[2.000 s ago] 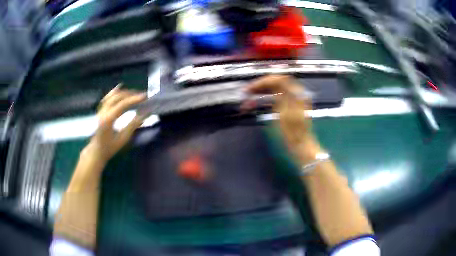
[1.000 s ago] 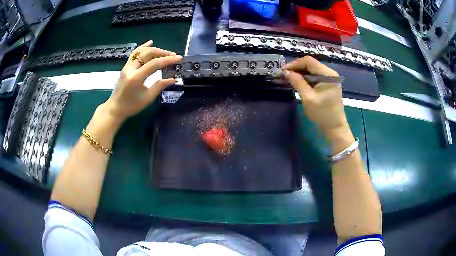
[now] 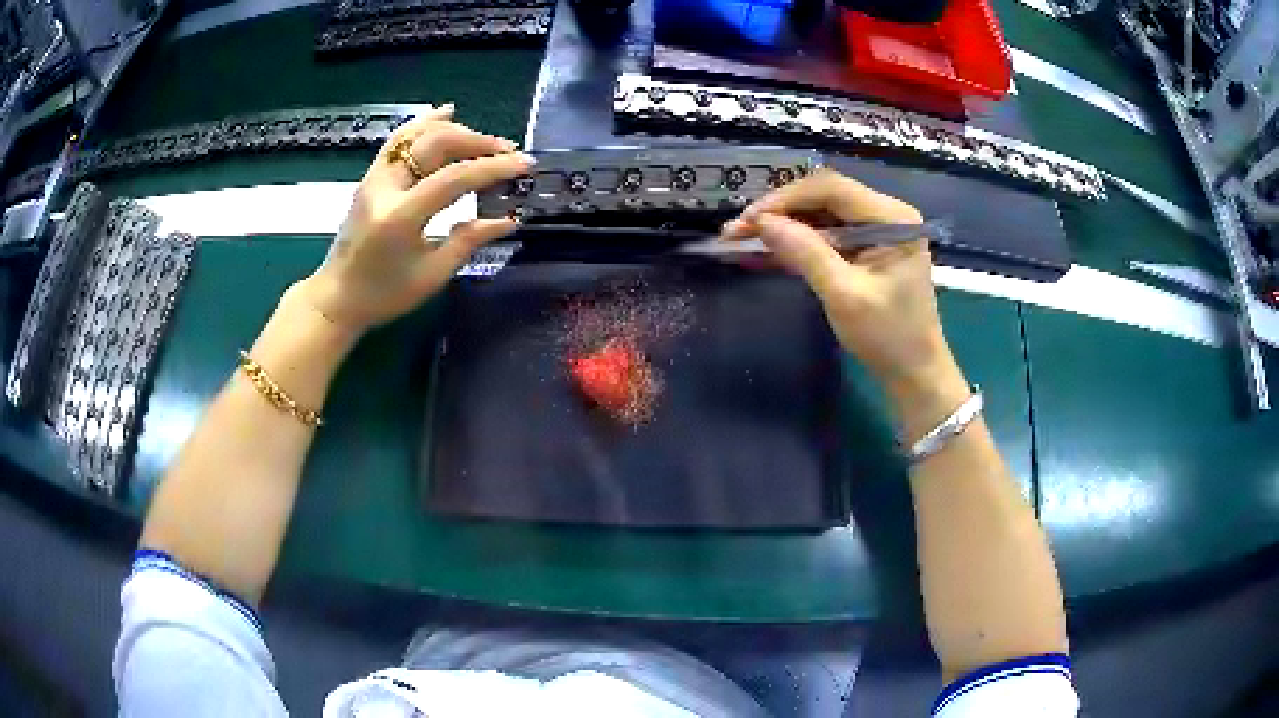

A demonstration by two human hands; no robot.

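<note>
A grey metal strip fixture (image 3: 659, 183) with a row of dark round parts stands along the back edge of the black mat (image 3: 631, 484). My left hand (image 3: 407, 211) grips its left end between thumb and fingers. My right hand (image 3: 856, 274) holds slim silver tweezers (image 3: 898, 233), their tip pointing left in front of the fixture's lower edge; whether the tip touches it I cannot tell. A red putty lump (image 3: 606, 376) lies on the mat, with copper-brown specks around it.
Another bar (image 3: 856, 129) lies behind on a black slab (image 3: 1003, 232). Stacked bars (image 3: 119, 344) lie at left, a long bar (image 3: 253, 138) behind my left hand, and dark bars (image 3: 435, 25) at the back. A blue bin (image 3: 722, 17) and red bin (image 3: 933, 53) stand behind.
The fixture, blurred at first, is now sharp. Over the last second my left hand and the fixture have shifted slightly right. My right hand has moved left and down from the fixture's right end.
</note>
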